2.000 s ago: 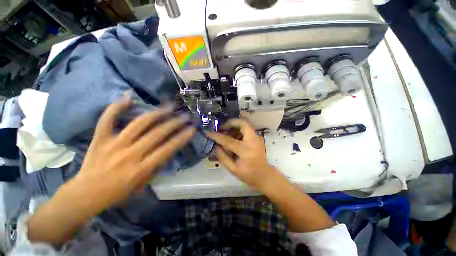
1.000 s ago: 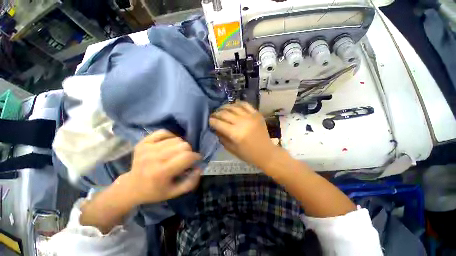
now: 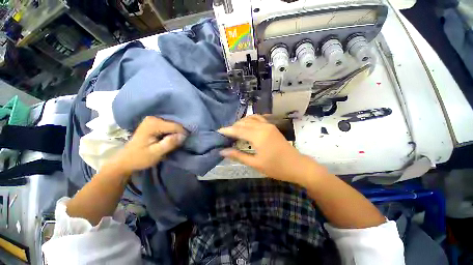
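Blue-grey trousers lie bunched left of the overlock machine and hang over the table's front edge. A white pocket bag shows at their left. My left hand grips the cloth left of the needle area, thumb and fingers closed on it. My right hand pinches the edge of the same cloth just in front of the presser foot, partly over the bed. The cloth is stretched between both hands. The edge under my right fingers is partly hidden.
Thread snips and a small dark disc lie on the white table at right. A blue plastic basket stands below. Black bands lie on the left side table; a green basket stands behind them.
My left hand has moved up and holds the cloth near the needle area. My right hand has moved slightly right and down, and the cloth between them is now stretched.
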